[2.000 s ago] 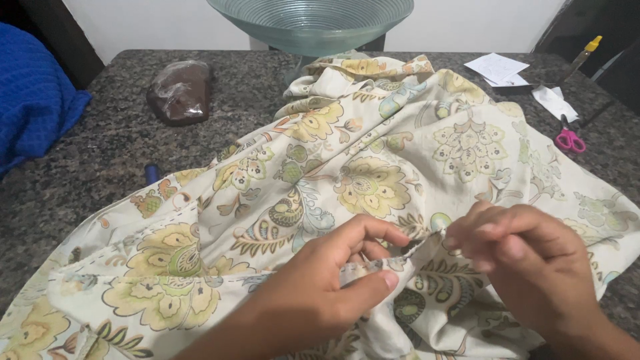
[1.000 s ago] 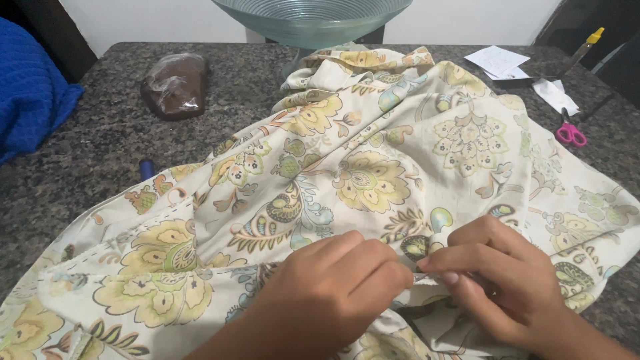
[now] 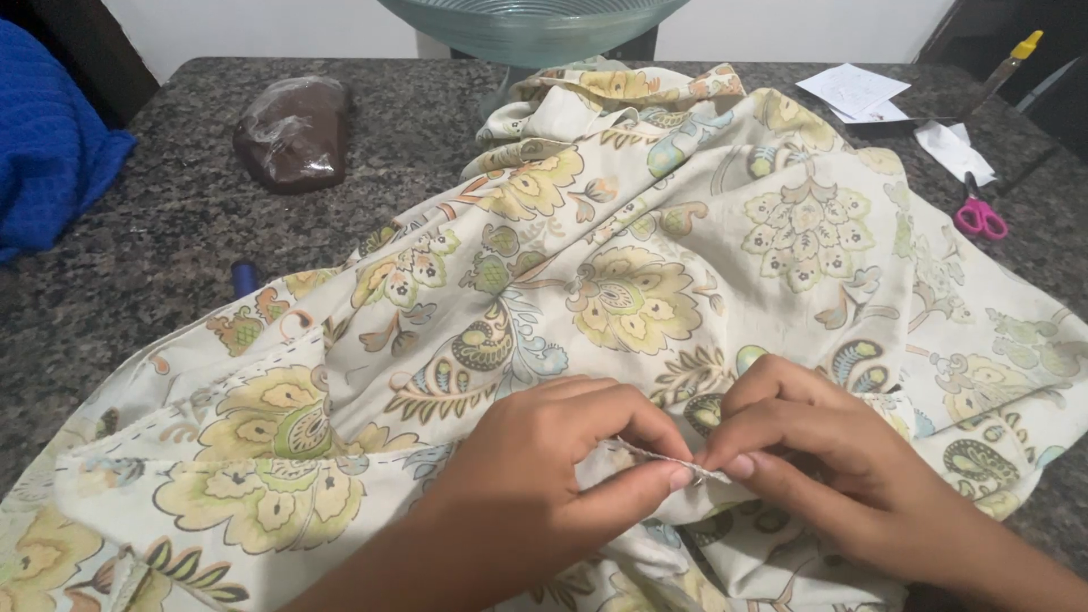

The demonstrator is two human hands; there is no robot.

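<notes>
A cream floral fabric point(image 3: 646, 297) lies in folds before me, with dark dashed stitches along a folded edge at the left. My left hand point(image 3: 578, 459) pinches a narrow fold of its edge between thumb and index finger. Close beside it, my right hand point(image 3: 816, 450) pinches the same edge, the fingertips of both hands nearly touching. Something small and shiny shows beneath the fold between them; whether it is a needle I cannot tell.
A blue thread spool point(image 3: 244, 278) touches the fabric's left side. Behind are a plastic-wrapped brown block point(image 3: 293, 134) and a glass bowl point(image 3: 535, 30). Pink-handled scissors point(image 3: 979, 218), papers point(image 3: 852, 89), and a yellow-capped bottle point(image 3: 1003, 72) lie right on the granite table. A blue cloth point(image 3: 51, 144) is left.
Two seconds ago my right hand was raised apart from my left; now it is down at the fabric edge, pinching beside the left fingertips.
</notes>
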